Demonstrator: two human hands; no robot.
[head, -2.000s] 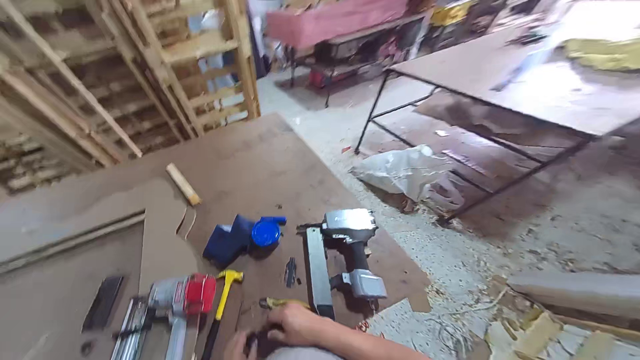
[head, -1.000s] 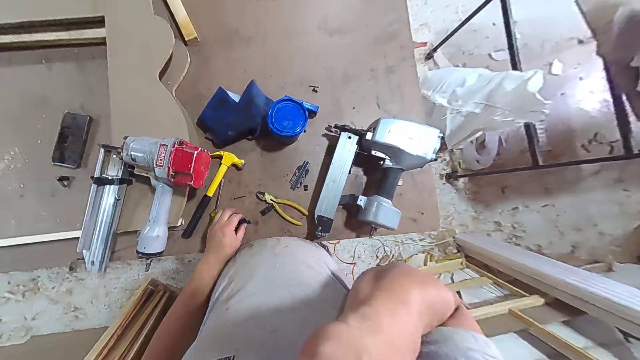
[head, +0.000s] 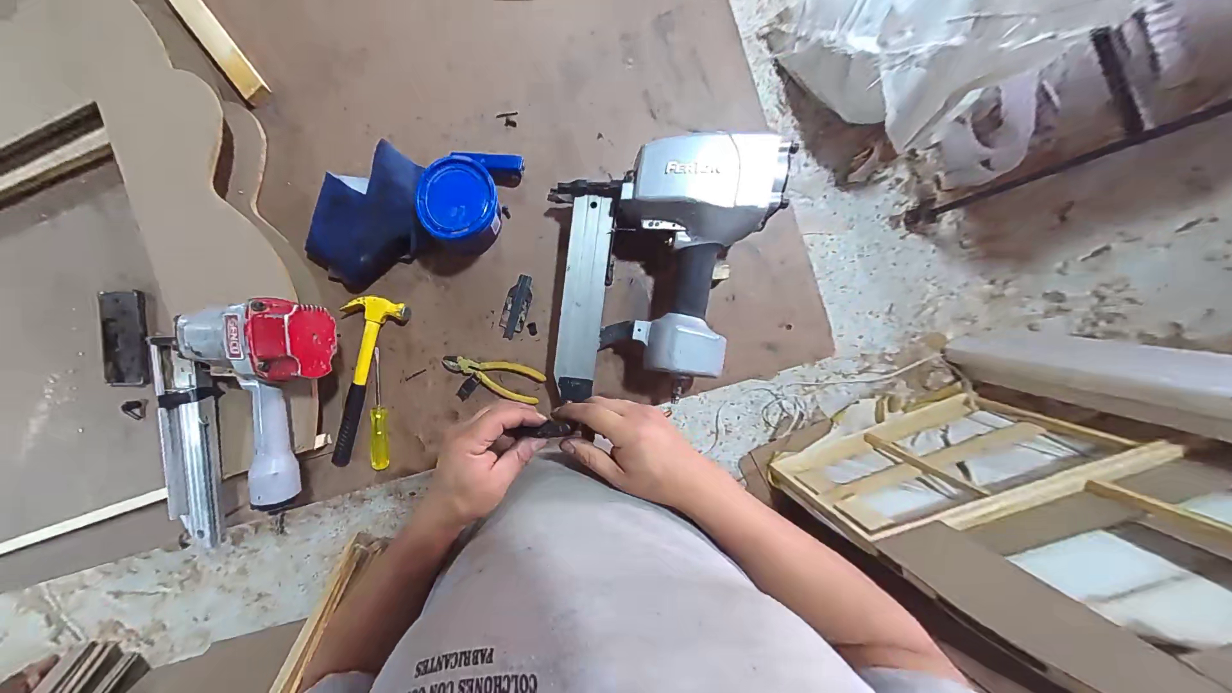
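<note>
Between the fingertips of my left hand (head: 491, 457) and my right hand (head: 630, 448) is a small black part (head: 546, 429), held close to my shirt; its exact kind cannot be told. Just beyond my hands lie yellow-handled cutting pliers (head: 499, 375) and a silver pneumatic stapler (head: 707, 192), its magazine end near my right fingers. A small dark metal piece (head: 517, 305) rests left of that magazine. Left of my left hand are a yellow screwdriver (head: 379, 433), a yellow and black hammer (head: 364, 361) and a red and grey Senco pneumatic stapler (head: 260, 346).
A blue-lidded can (head: 457, 199) stands beside dark blue cloth (head: 366, 221). A black phone-like object (head: 123, 337) lies far left, near a curved cut board (head: 183, 192). Wooden frames (head: 924, 462) are at the right, below white plastic sheeting (head: 885, 67).
The view has turned down and come closer to the bench. My right hand, not seen at the tools one second ago, has come together with my left hand at the black part.
</note>
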